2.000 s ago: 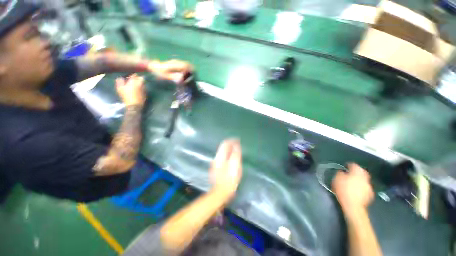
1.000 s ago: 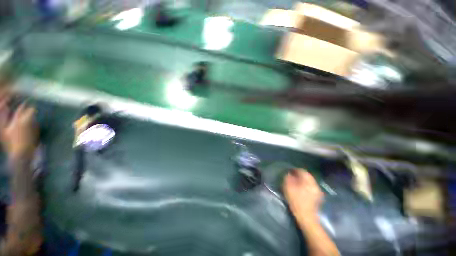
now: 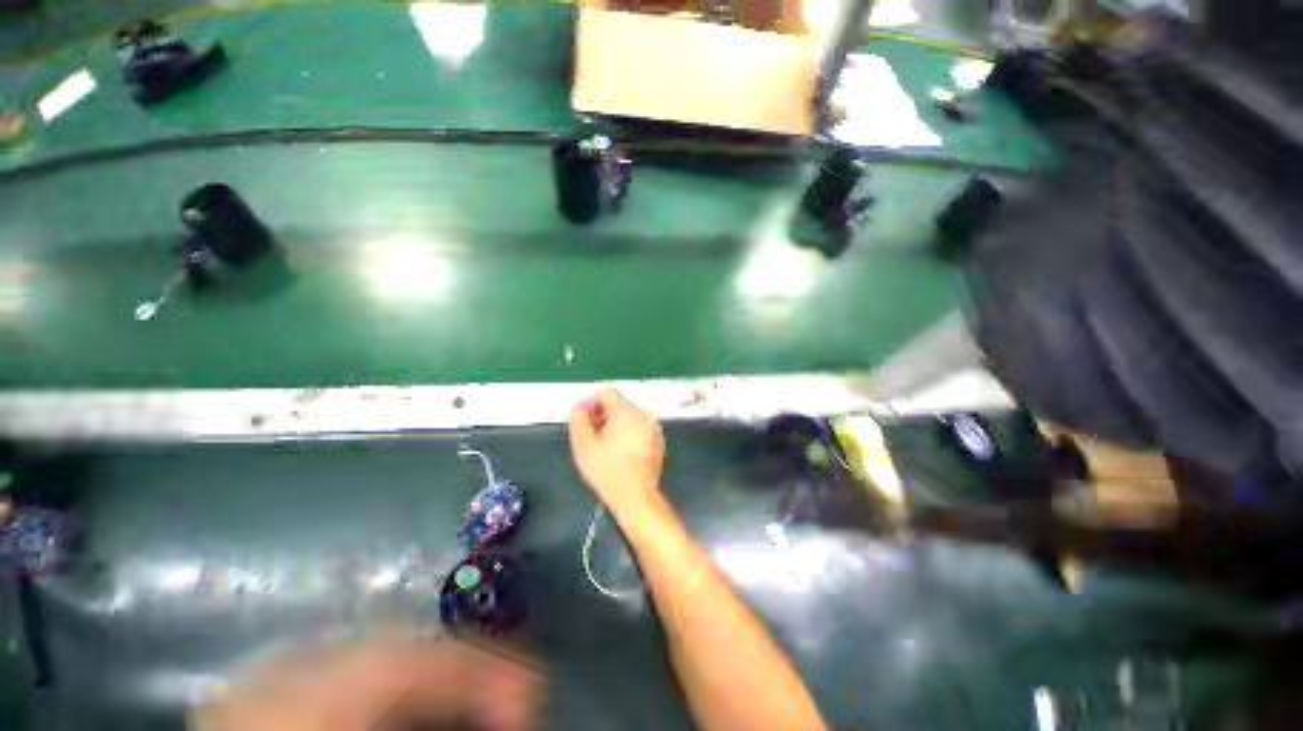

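The black round housing (image 3: 482,597) lies open side up on the dark green mat, with a pale green round component in it. The blue-silver round circuit board (image 3: 493,511) lies just behind it, joined by thin red and dark wires; a white lead curls from the board. My right hand (image 3: 617,446) is closed in a fist by the white rail, to the right of the board. A thin pale curved wire (image 3: 589,554) hangs below it and seems held in it. My left hand (image 3: 379,686) is a blur at the bottom edge; its fingers are unclear.
Black units (image 3: 579,179) stand or lie on the green belt behind the white rail (image 3: 357,410). A cardboard carton (image 3: 696,69) is at the back. A pale yellow strip (image 3: 869,460) and dark parts lie right. A corrugated dark duct (image 3: 1129,243) fills the upper right. Another unit (image 3: 36,540) is far left.
The view has swung right; the coworker is out of sight. My right hand has moved to the rail, farther back than the board. My left hand has come back in at the bottom.
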